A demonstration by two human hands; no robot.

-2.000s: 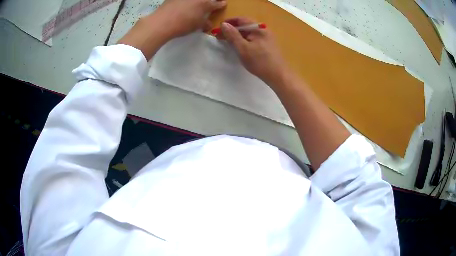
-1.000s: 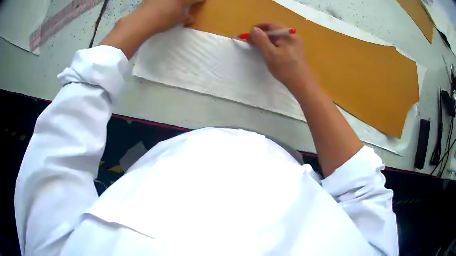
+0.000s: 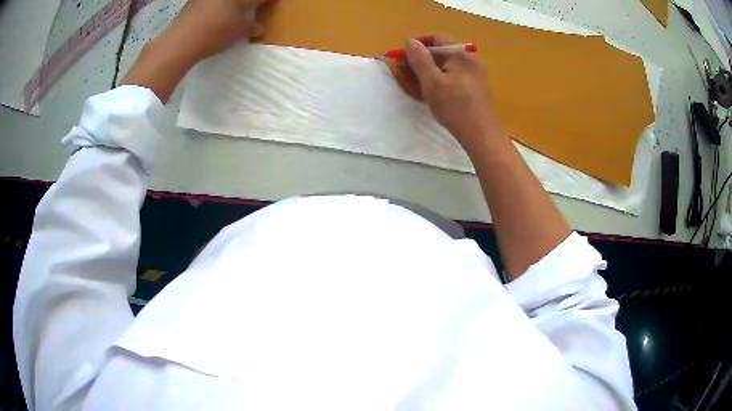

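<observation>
A tan cardboard pattern [image 3: 554, 96] lies on a white cloth panel [image 3: 321, 100] on the table. My right hand [image 3: 451, 76] holds a marking pen [image 3: 453, 49] with red ends; its tip is at the pattern's near edge, where the cloth begins. My left hand [image 3: 221, 20] rests at the pattern's left part, cut off by the top edge of the picture; its fingers are partly hidden. I cannot tell if it grips or only presses.
A clear ruler with pink-red markings [image 3: 76, 58] lies at the left on a white sheet [image 3: 18, 60]. A dark bar weight [image 3: 668, 193], black-handled shears [image 3: 695, 172] and thin cords lie at the right. A red-trimmed table edge [image 3: 180, 197] runs near my body.
The pen has moved rightward along the pattern's near edge, away from my left hand. The view has turned and shifted, so the table things sit differently in the picture.
</observation>
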